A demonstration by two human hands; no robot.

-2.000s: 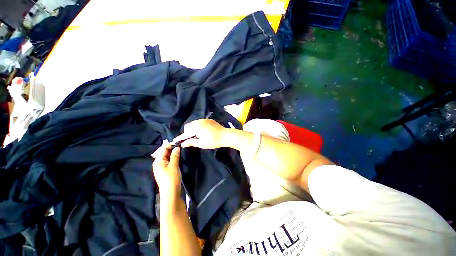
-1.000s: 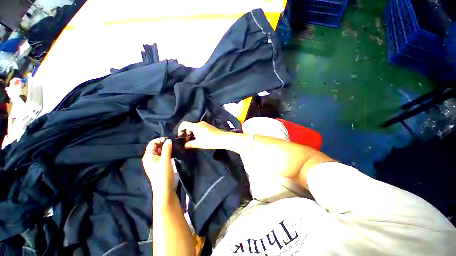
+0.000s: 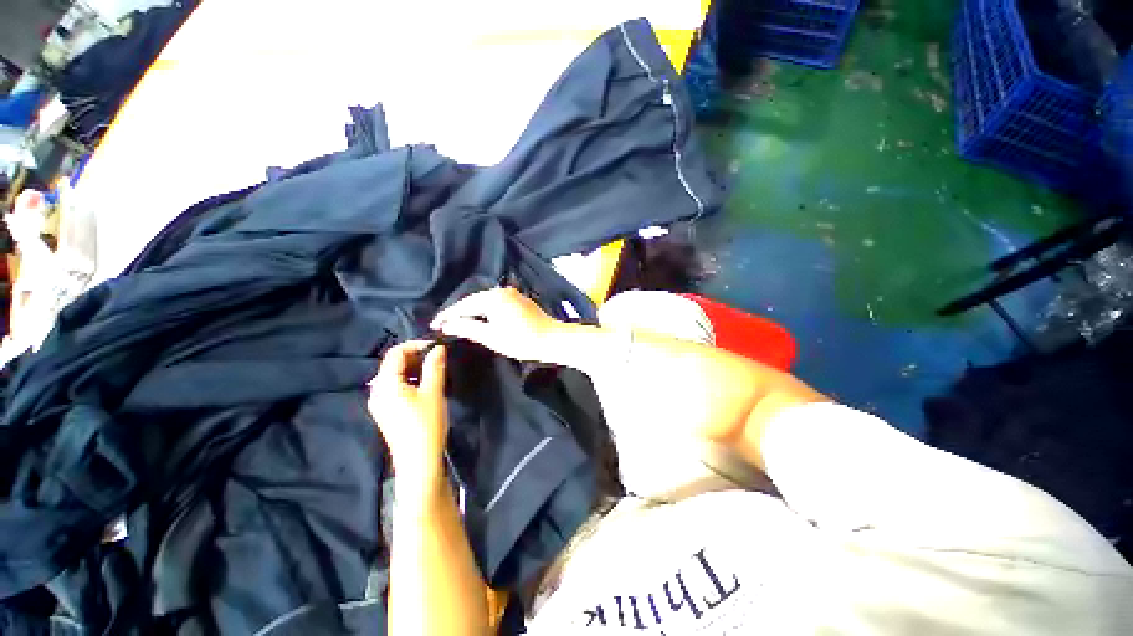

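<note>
A dark navy garment (image 3: 497,249) lies across the table edge, its wide end with a pale stitched line at the upper right. My left hand (image 3: 413,395) pinches dark cloth between thumb and fingertips near the middle of the view. My right hand (image 3: 503,326) is just right of it, palm down, its fingertips close to the same cloth; whether it grips anything is hidden. No tool can be made out in it. A folded cloth end with a pale line (image 3: 519,478) hangs below my right forearm.
A large navy garment heap (image 3: 186,360) spreads to the left. The white table (image 3: 286,75) has yellow-orange edging. Blue crates (image 3: 1013,93) stand on the green floor (image 3: 820,174). A red seat (image 3: 752,336) is beside me. A black metal frame (image 3: 1031,267) is at the right.
The thin dark object seen between my hands two seconds ago no longer shows. My right fingers have spread and flattened over the cloth. My left hand moved slightly left, then back right.
</note>
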